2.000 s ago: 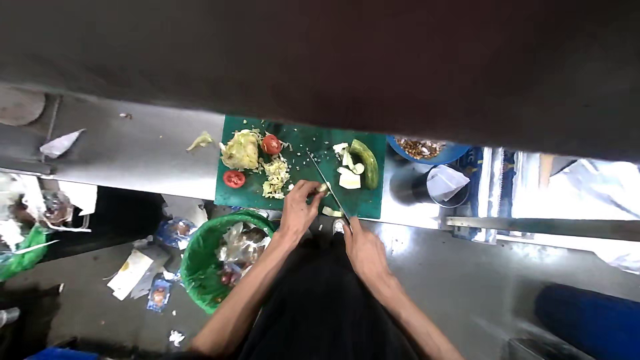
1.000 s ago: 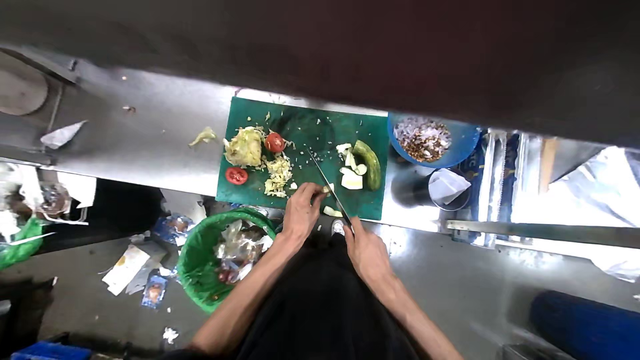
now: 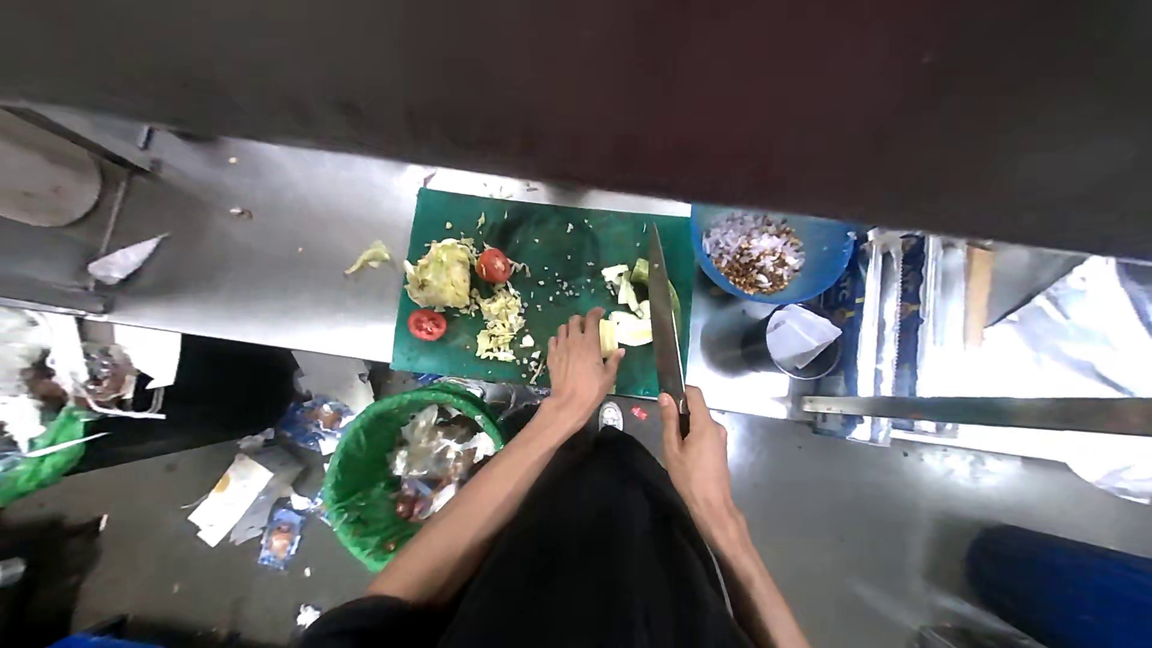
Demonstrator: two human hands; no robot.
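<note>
My right hand [image 3: 697, 441] grips the handle of a long kitchen knife [image 3: 665, 315], its blade pointing away over the right part of a green cutting board [image 3: 549, 351]. My left hand [image 3: 579, 360] rests at the board's near edge, fingers spread, its thumb side against a pale cut vegetable piece [image 3: 608, 337]. More pale pieces [image 3: 633, 328] lie between that hand and the blade. A green cucumber-like vegetable [image 3: 641, 271] is partly hidden behind the knife. Toward the left sit a partial lettuce head [image 3: 441, 275], shredded lettuce [image 3: 500, 324], a cut tomato [image 3: 493, 265] and a tomato slice [image 3: 427, 325].
A blue bowl [image 3: 832, 261] of chopped food adjoins the board's right side, with a metal container [image 3: 805, 360] nearer me. Beyond lie boxes and a long metal bar [image 3: 972, 412]. A green-lined waste bin [image 3: 346, 477] stands below the counter. A dark overhang spans the top.
The knife has moved right and lies more nearly straight away from me, over the cucumber-like vegetable. My left hand's fingers, bunched near the blade before, are now spread apart.
</note>
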